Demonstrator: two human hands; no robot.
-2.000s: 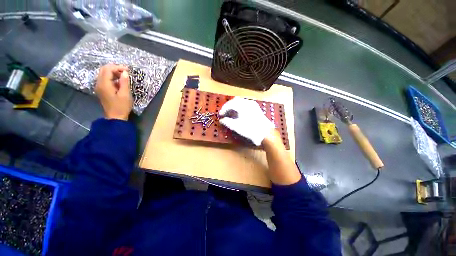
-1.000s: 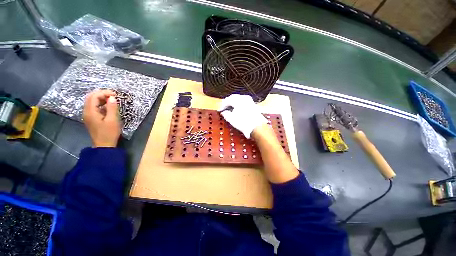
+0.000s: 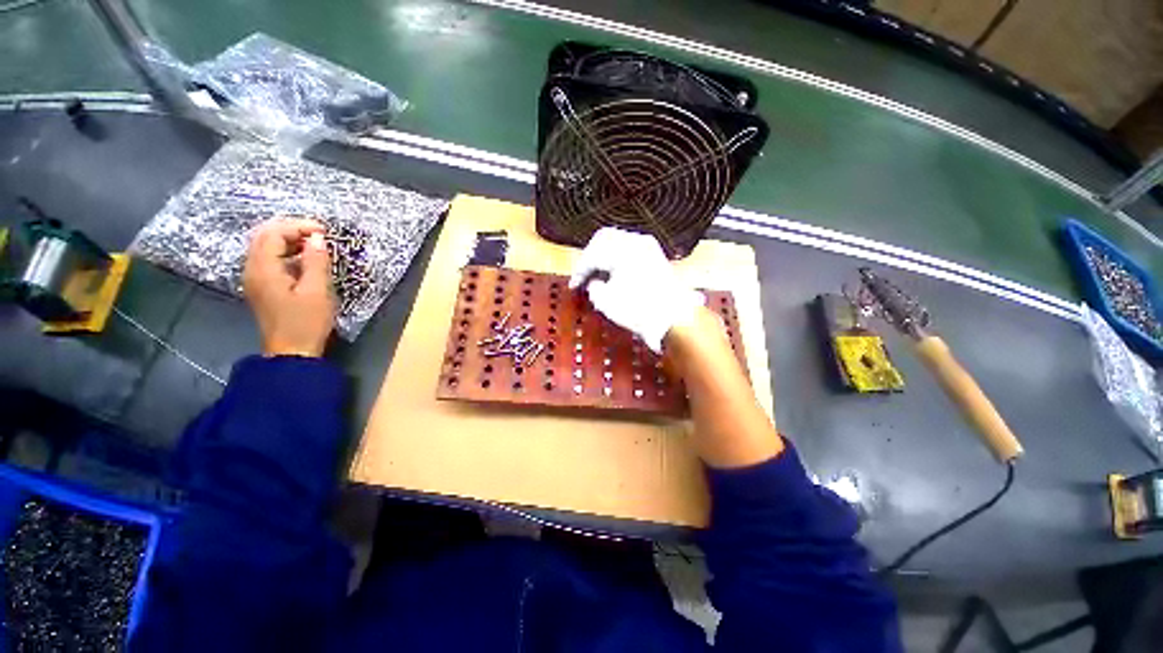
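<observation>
The reddish-brown jig (image 3: 561, 383) with rows of round holes lies on the tan board (image 3: 536, 466). A loose pile of thin silvery pins (image 3: 513, 342) sits on its left part, and silvery dots show in holes near its middle. My right hand (image 3: 631, 287), in a white glove, is over the jig's back edge with fingers bent together; whether it holds a pin is hidden. My bare left hand (image 3: 291, 287) is at the right part of the clear bag of silvery parts (image 3: 211, 211), fingers curled; its fingertips are too small to read. Small black pieces (image 3: 486, 249) lie behind the jig's left corner.
A black fan (image 3: 644, 153) stands behind the jig. An iron stand (image 3: 867, 361) and soldering iron (image 3: 963, 396) are to the right. A solder reel (image 3: 58, 271) and blue crate (image 3: 153, 542) are at left. A blue tray (image 3: 1084, 262) is far right.
My right hand has moved from over the jig's middle to its back edge, uncovering silvery dots in the holes. My left hand stays by the parts bag. The camera view has shifted slightly.
</observation>
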